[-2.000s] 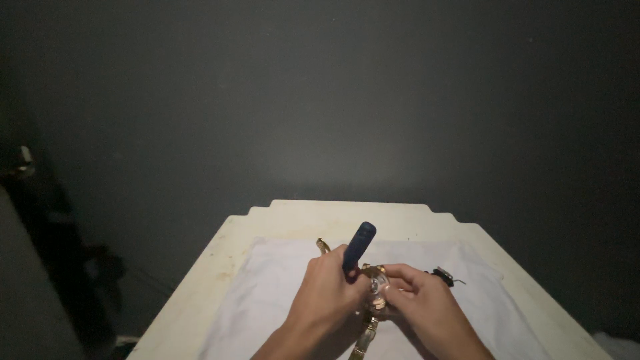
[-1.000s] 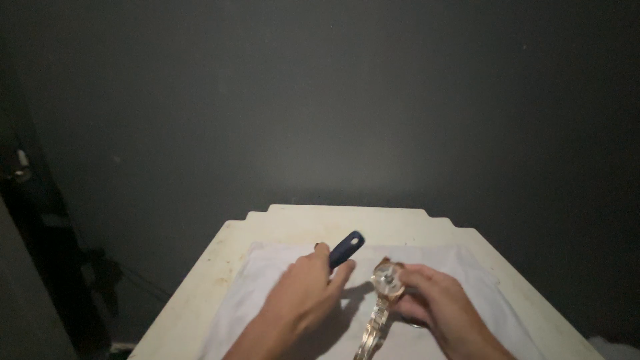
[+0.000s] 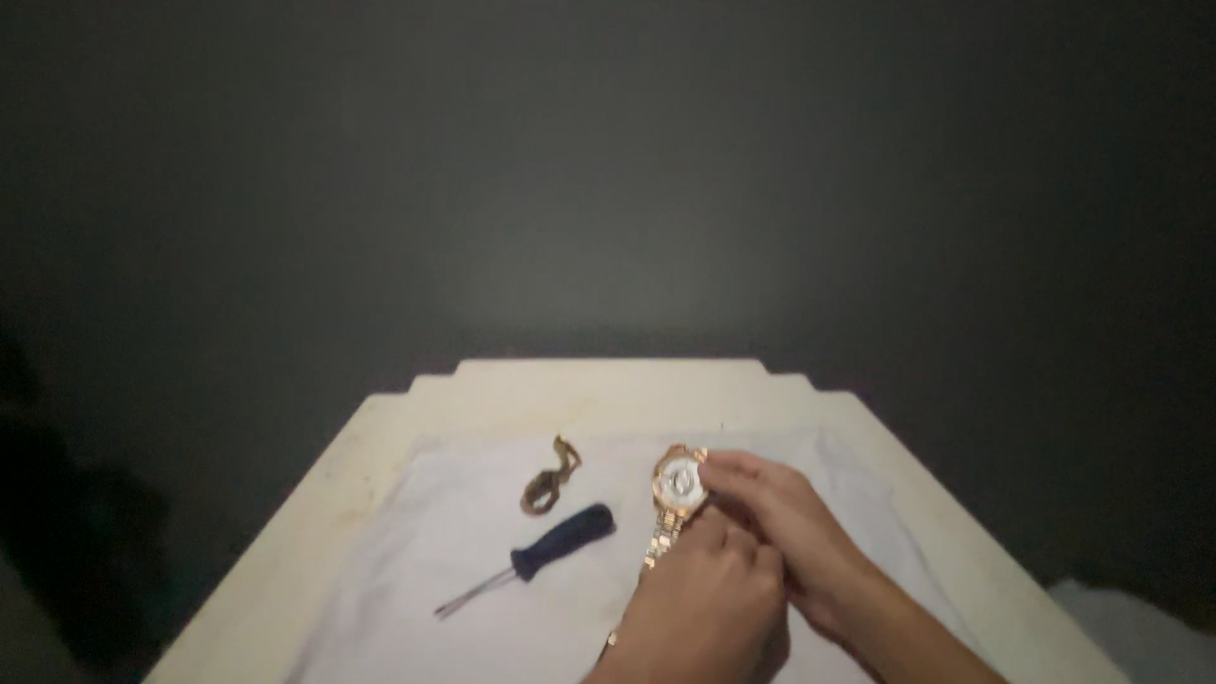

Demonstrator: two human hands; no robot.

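A gold-coloured wristwatch with a pale face is held at the right of the cloth by my right hand, whose fingers grip the edge of its case. My left hand lies over the metal bracelet just below the case; its fingertips are hidden, so what they grip cannot be seen. A screwdriver with a dark blue handle rests on the cloth, left of both hands. Beyond it lies a second gold-coloured watch or bracelet, curled on itself.
A white cloth is spread over a cream table with stepped far corners. A dark wall stands behind it. Something pale is beyond the table's right edge, and dark shapes are at the left.
My left hand has let go of the screwdriver, which now lies on the cloth, and has moved right to the watch bracelet. My right hand still holds the watch.
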